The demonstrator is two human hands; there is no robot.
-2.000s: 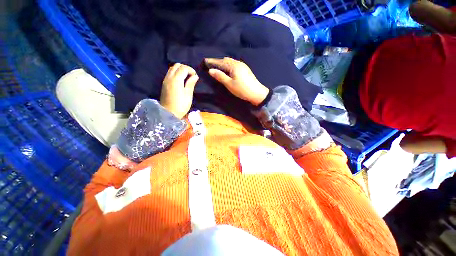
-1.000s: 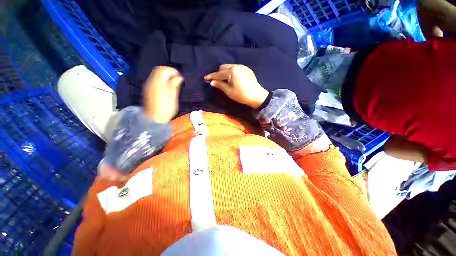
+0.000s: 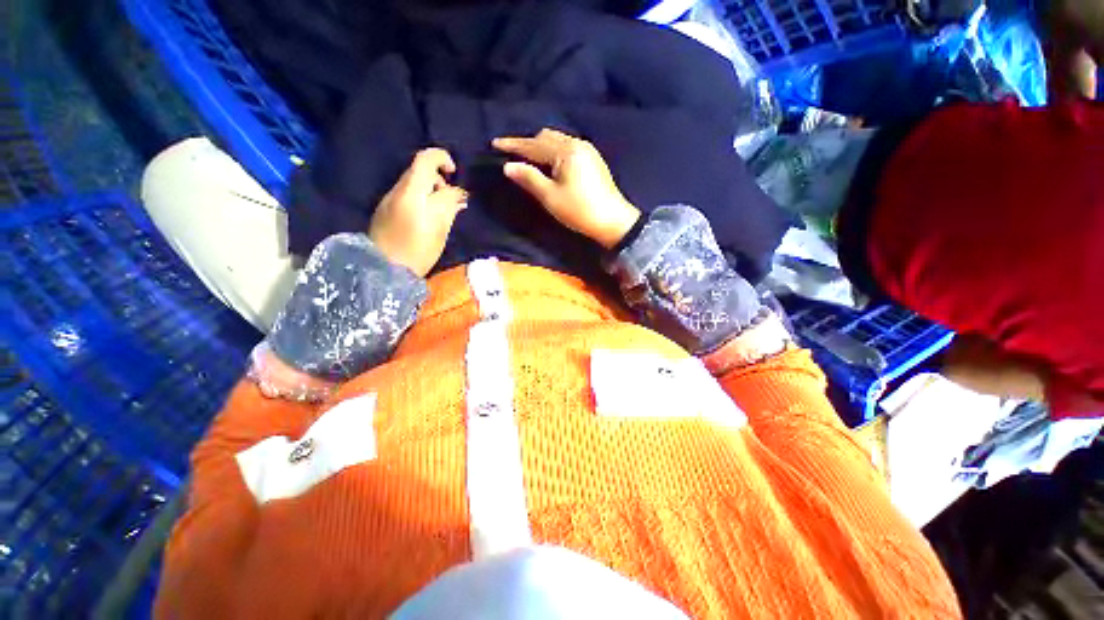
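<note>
A dark navy garment (image 3: pixel 678 158) lies spread over my lap and runs up over the crate side beyond. My left hand (image 3: pixel 418 212) rests at the near part of the cloth, fingers curled with the fingertips near each other; I cannot tell whether they pinch cloth. My right hand (image 3: pixel 567 182) lies on the cloth to its right, index finger stretched out and thumb apart from it. No tool can be made out against the dark cloth. Patterned grey oversleeves cover both forearms.
A blue crate (image 3: pixel 230 97) curves past the left of the garment, and more blue grid crates (image 3: pixel 97 327) fill the left. Clear plastic bags (image 3: pixel 805 170) lie to the right. A person's red sleeve (image 3: pixel 993 230) is close at the right, above a small blue crate (image 3: pixel 890 351).
My left hand has moved right and slightly forward, closer to my right hand. My right index finger is stretched out more, away from the thumb. The red sleeve has shifted slightly.
</note>
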